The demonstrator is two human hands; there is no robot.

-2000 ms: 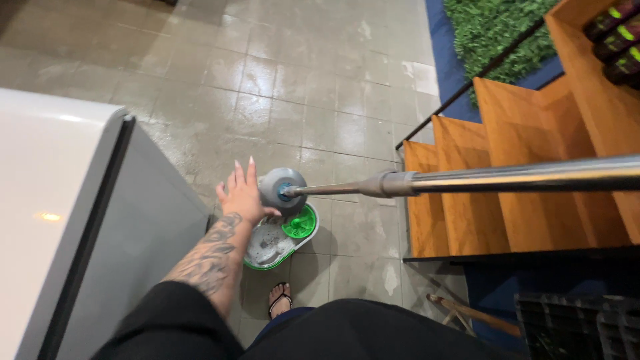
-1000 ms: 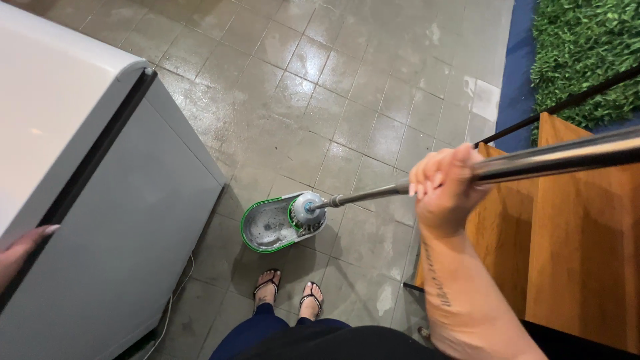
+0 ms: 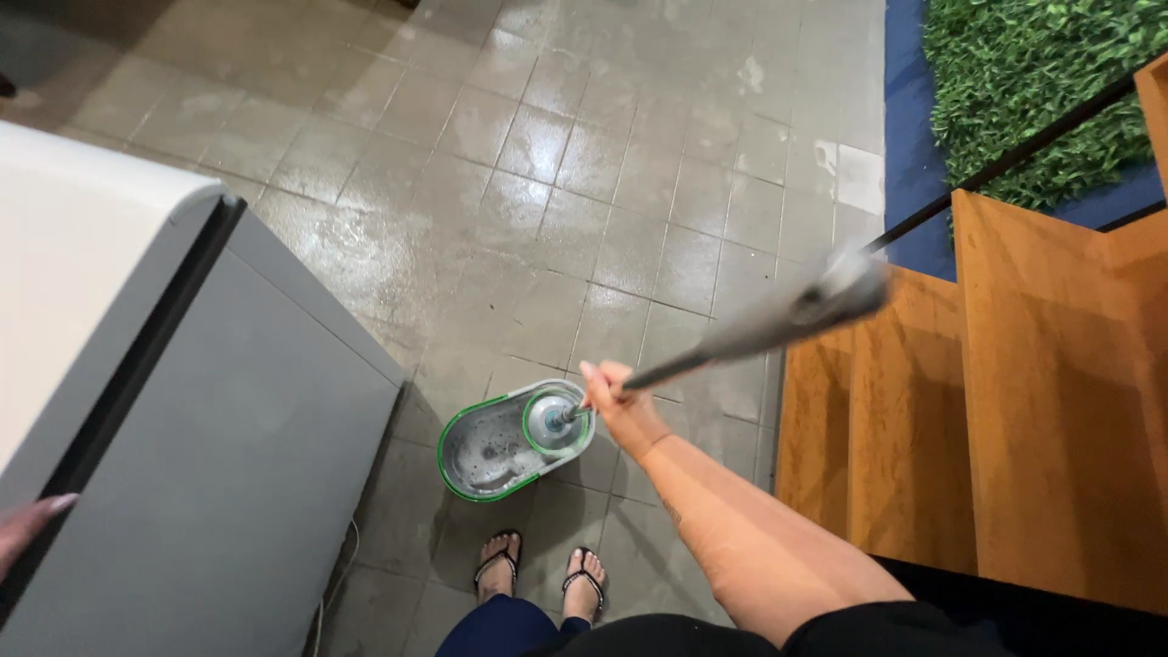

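Observation:
My right hand (image 3: 620, 401) is closed around the metal handle of a spin mop (image 3: 748, 319), low on the pole; the upper end of the pole is blurred. The mop's round head (image 3: 553, 422) sits in the spinner basket at the right end of a grey mop bucket (image 3: 484, 452) with a green rim, which stands on the floor in front of my feet. Greyish water with suds lies in the bucket's other part. My left hand (image 3: 35, 529) rests at the dark edge of a white and grey chest-like appliance at the far left, only its fingers showing.
The white and grey appliance (image 3: 228, 438) fills the left, with a pale cable (image 3: 336, 584) on the floor beside it. Wooden stepped shelves (image 3: 912, 438) stand at the right, below a dark rail and a panel of artificial greenery (image 3: 1031, 91). The tiled floor (image 3: 511, 228) looks wet and shiny.
My left hand has gone from beside the mop head to the appliance's edge. My right hand, higher on the pole a second ago, is now lower, near the bucket, and the pole's upper end has come into view.

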